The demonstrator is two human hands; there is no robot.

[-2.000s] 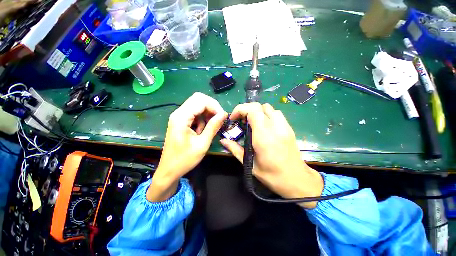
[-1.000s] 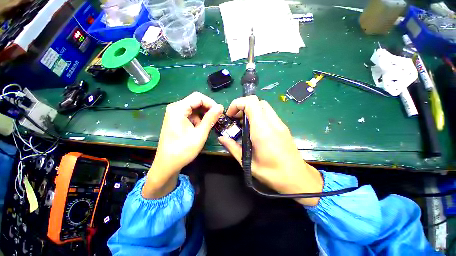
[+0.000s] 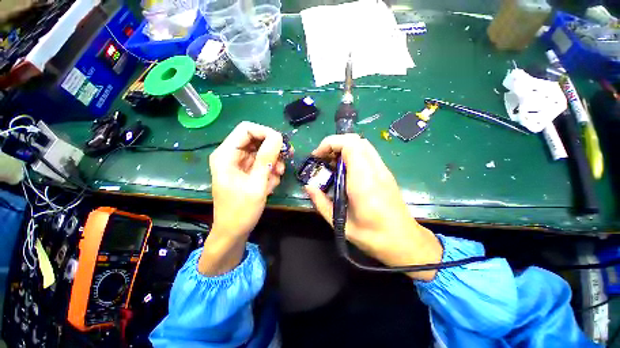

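Note:
My right hand (image 3: 370, 197) holds the black watch case (image 3: 314, 172) between its fingers, open side showing pale and metallic parts. The same hand also holds the soldering iron (image 3: 346, 117), its bare tip pointing away from me and its cord running down over the hand. My left hand (image 3: 243, 183) is just left of the case, apart from it, and pinches a small dark part (image 3: 285, 145) between thumb and finger. What that part is I cannot tell. The screen module (image 3: 408, 126) with orange-gold tails lies on the green bench to the right.
A second black housing (image 3: 301, 110) lies ahead of my hands. A green solder spool (image 3: 194, 102), plastic cups (image 3: 248, 54) and a blue unit (image 3: 102, 68) stand at left. Tweezers (image 3: 479, 115), tissue (image 3: 535, 100) and markers are at right. White paper (image 3: 357, 41) lies at the back; a multimeter (image 3: 109, 268) is lower left.
My left hand has drawn away to the left from the watch case, with a small dark part now showing in its fingertips. My right hand still holds the case and iron.

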